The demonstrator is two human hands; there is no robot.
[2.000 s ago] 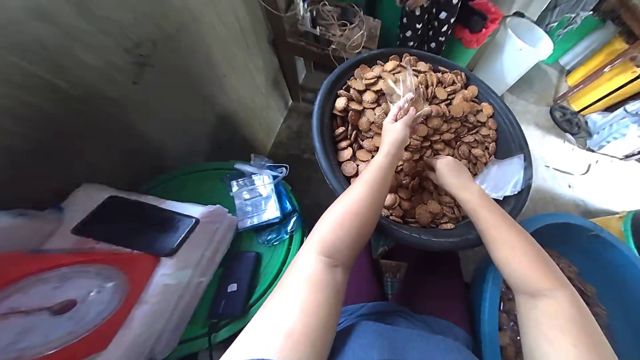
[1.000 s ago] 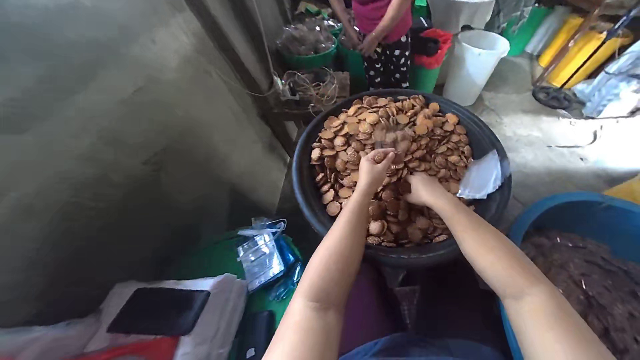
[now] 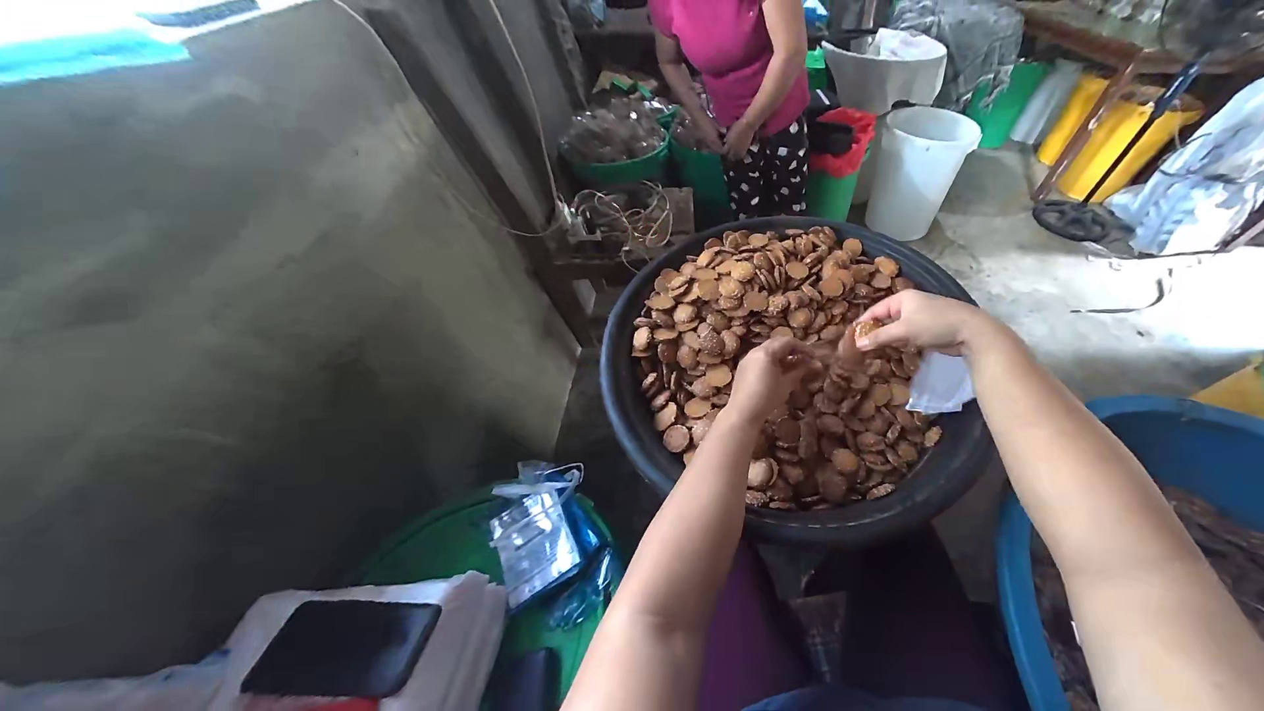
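Note:
A wide black tub is heaped with round brown cookies. Over the middle of the heap my left hand grips a clear plastic bag, thin and hard to make out. My right hand, at the bag's right side, pinches a cookie between thumb and fingers. A stack of flat clear bags rests on the cookies near the tub's right rim, just below my right hand.
Blue tub at right; green lid with plastic packets and a dark phone on white material at lower left. A person stands beyond the black tub, near a white bin. A concrete wall lies left.
My right hand has risen out of the cookies to the bag, now with a cookie in its fingers. My left hand stays over the heap. The view has tilted up, showing more of the person.

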